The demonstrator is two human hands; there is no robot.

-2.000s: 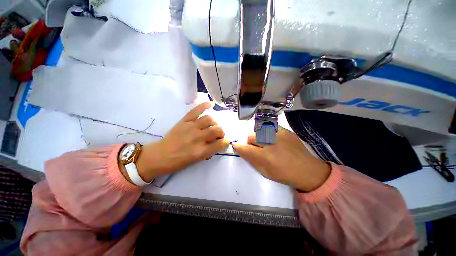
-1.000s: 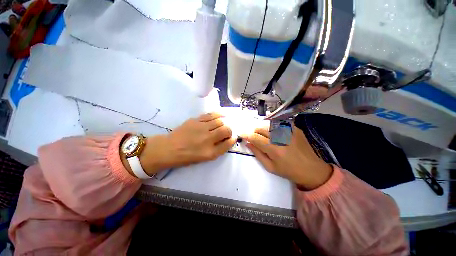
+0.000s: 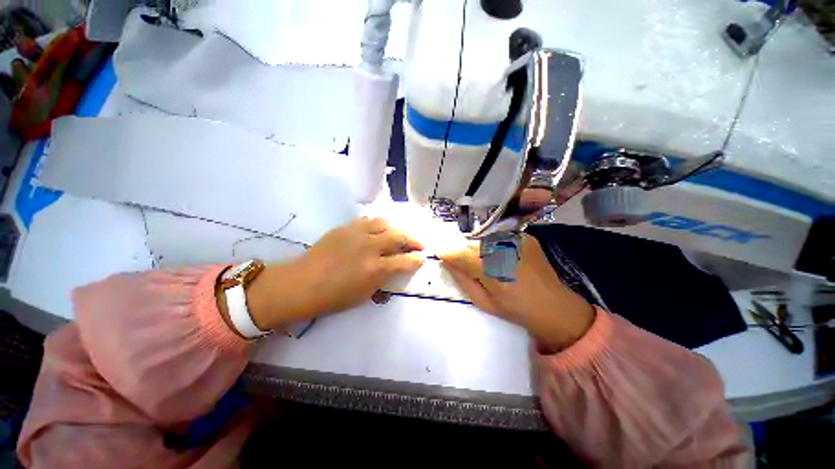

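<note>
My left hand (image 3: pixel 343 268) lies left of the needle area, fingertips near the presser foot. My right hand (image 3: pixel 522 291) lies to the right, partly behind the machine's finger guard. Both hands' fingertips meet under the bright lamp on pale cloth; the glare hides the cloth's edges and whether the fingers pinch it. The white sewing machine (image 3: pixel 696 206) with a blue stripe stands over them. Pale-side-up panels (image 3: pixel 201 174) with dark frayed edges lie left of the needle. A stack of navy pieces (image 3: pixel 655 284) lies to the right, partly under the machine arm.
The white table (image 3: pixel 412 353) has a measuring scale (image 3: pixel 394 394) along its front edge. Dark thread snips (image 3: pixel 778 330) lie at its right end. An orange-red item (image 3: pixel 57 87) is at the far upper left. A grey tension knob (image 3: pixel 615 206) sticks out from the machine head.
The camera view has shifted, so the machine sits differently in the picture. The hands stay together by the needle, with small finger movements. The dark line on the plate below them shows more.
</note>
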